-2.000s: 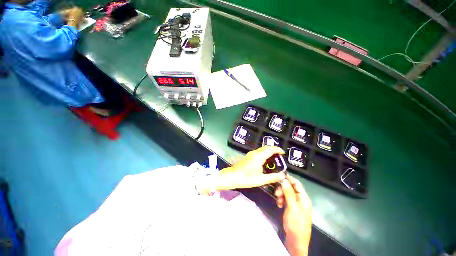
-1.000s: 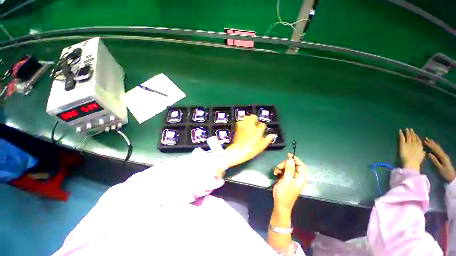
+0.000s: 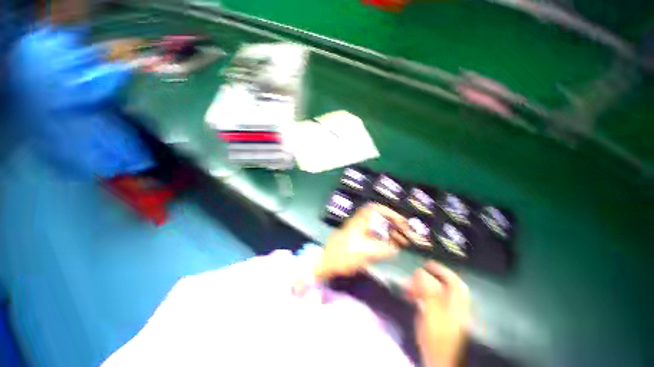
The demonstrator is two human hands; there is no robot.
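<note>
The view is blurred. The black ten-pocket tray (image 3: pixel 482 258) lies on the green bench, with small pale-rimmed watch units in most pockets. The near row's right end pocket looks dark, with no unit visible. My left hand (image 3: pixel 358 242) is over the near row towards the left, fingers curled around a small pale-faced watch unit (image 3: pixel 378 226); the hand hides the pocket beneath. My right hand (image 3: pixel 441 304) is at the bench's front edge, right of my left hand, with its fingers bent; blur hides whether it holds anything.
A white power supply (image 3: pixel 251 107) with a red display stands behind and left of the tray. A white paper (image 3: pixel 333 142) lies between them. A person in a blue smock (image 3: pixel 79 107) sits at far left by a red stool (image 3: pixel 140 197). A metal rail (image 3: pixel 401 77) runs behind the bench.
The view has swung left, and the neighbour's hands at right are gone from it. My left hand has moved from the tray's right part to its left part. The right hand's thin dark item no longer shows.
</note>
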